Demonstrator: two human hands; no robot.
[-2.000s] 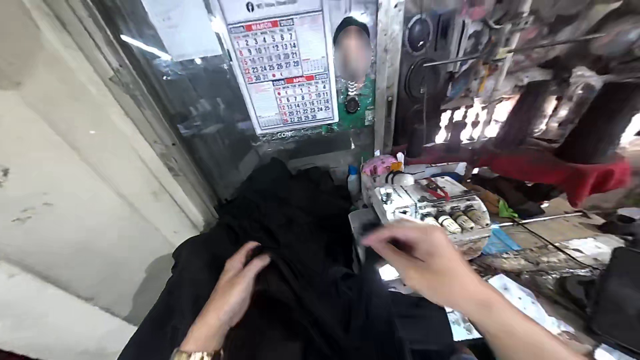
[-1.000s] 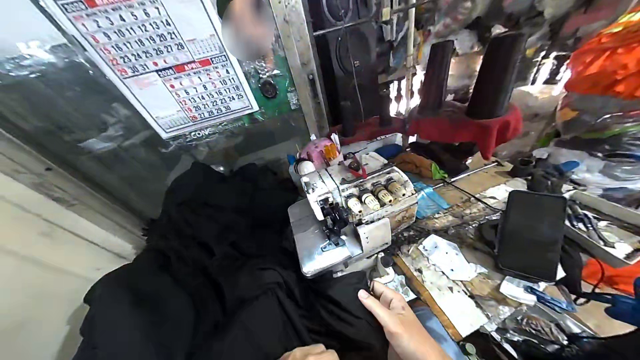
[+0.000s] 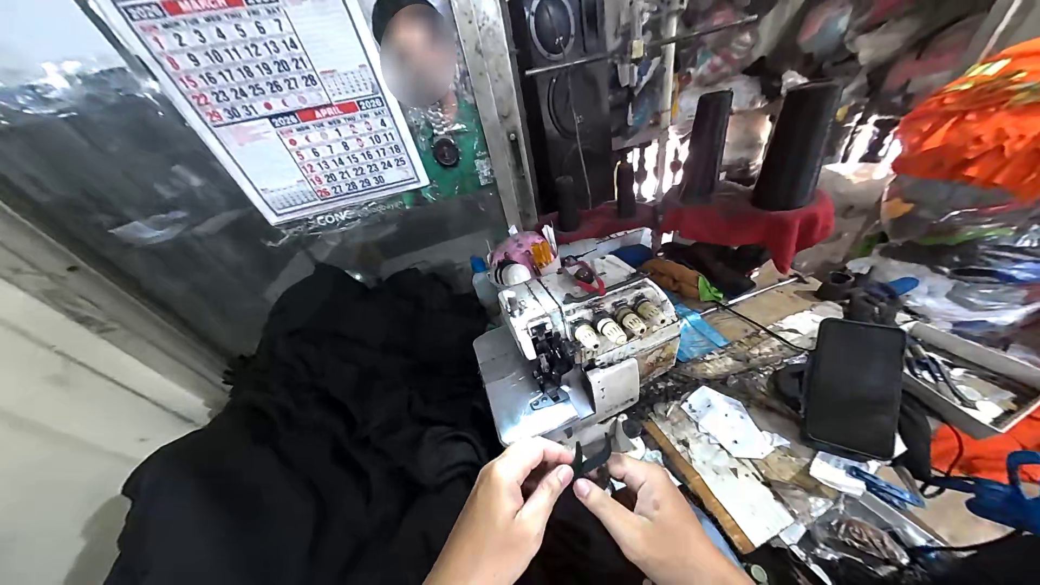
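Note:
Between the fingertips of my left hand [image 3: 520, 504] and my right hand [image 3: 650, 512] is a small narrow strip of black fabric [image 3: 593, 461]. Both hands pinch it just in front of an overlock sewing machine [image 3: 585, 325], whose metal bed plate [image 3: 528, 406] lies beyond my fingers. A large heap of black cloth [image 3: 325, 439] fills the area to the left of the machine and reaches under my hands. What the lower fingers of each hand touch is hidden.
Right of the machine lie a black smartphone [image 3: 853, 388], paper scraps [image 3: 731, 422], blue thread snips [image 3: 886, 487] and an open tray of tools [image 3: 967, 374]. Black thread cones [image 3: 796, 146] stand on red cloth behind. A wall calendar [image 3: 301, 106] hangs at the back left.
Both hands have come together in front of the machine, now with the small black strip between them. A second ago my right hand was on the black cloth near the machine's front edge.

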